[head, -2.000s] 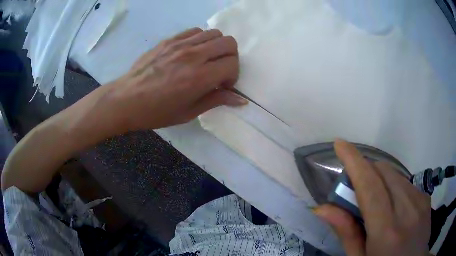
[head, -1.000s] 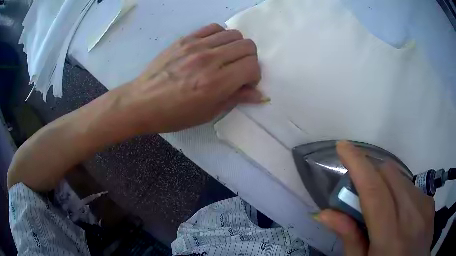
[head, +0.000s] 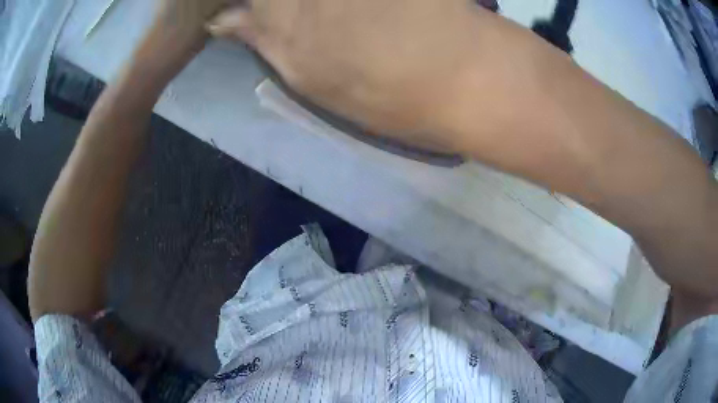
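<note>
The steam iron (head: 394, 149) shows only as a dark curved edge below my right hand (head: 338, 55); its handle is hidden. My right hand is over the iron and around it, blurred and cut off by the top edge. The cream garment panel (head: 488, 189) lies under the iron, with a narrow folded band along the near side. My left hand (head: 193, 20) is at the top left beside my right fingers, partly out of the picture. What its fingers do is hidden.
The white pressing table (head: 228, 118) slants down to the right, with its near edge in front of my shirt. White fabric strips (head: 24, 63) hang at the upper left. A dark cord (head: 559, 27) shows at the top right. Dark floor (head: 189, 197) lies below left.
My right hand and the iron have moved up and left, so my right forearm now crosses the picture. My left hand has moved up and left. The view has shifted and shows more shirt.
</note>
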